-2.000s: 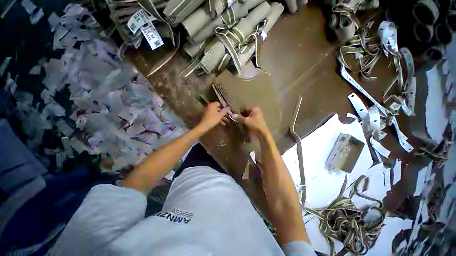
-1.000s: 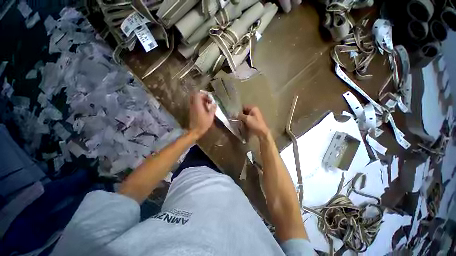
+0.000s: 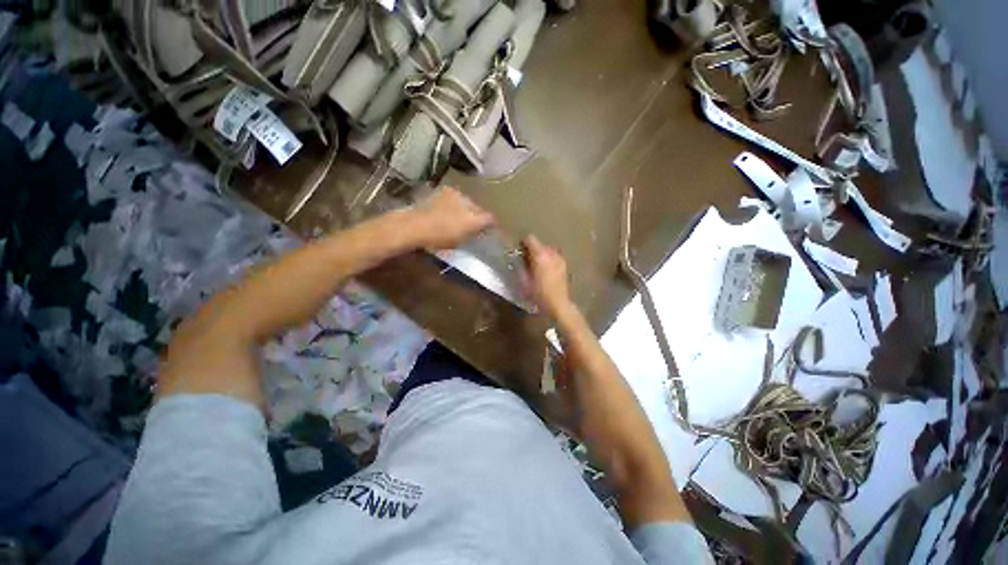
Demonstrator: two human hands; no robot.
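Observation:
A taupe cut panel (image 3: 542, 204) lies on the brown table in front of me, one end by the tied rolls. A piece with a white face (image 3: 483, 274) shows between and below my hands, at the near edge of the panel. My left hand (image 3: 451, 217) is at the panel's near left side, fingers bent and blurred; what it grips cannot be told. My right hand (image 3: 544, 274) is at the right end of the white-faced piece with its fingers closed on it.
Tied taupe bundles (image 3: 442, 94) with white tickets lie at the upper left. A single tie strip (image 3: 652, 309), white panels (image 3: 663, 298), a small open box (image 3: 754, 289) and a tangled strip heap (image 3: 807, 441) are at the right. White scrap strips (image 3: 774, 188) lie beyond the box. Scraps cover the floor at left.
My left hand has moved up and its forearm has swung out over the table edge. The white-faced piece now lies lower between my hands. The whole view has shifted and turned slightly.

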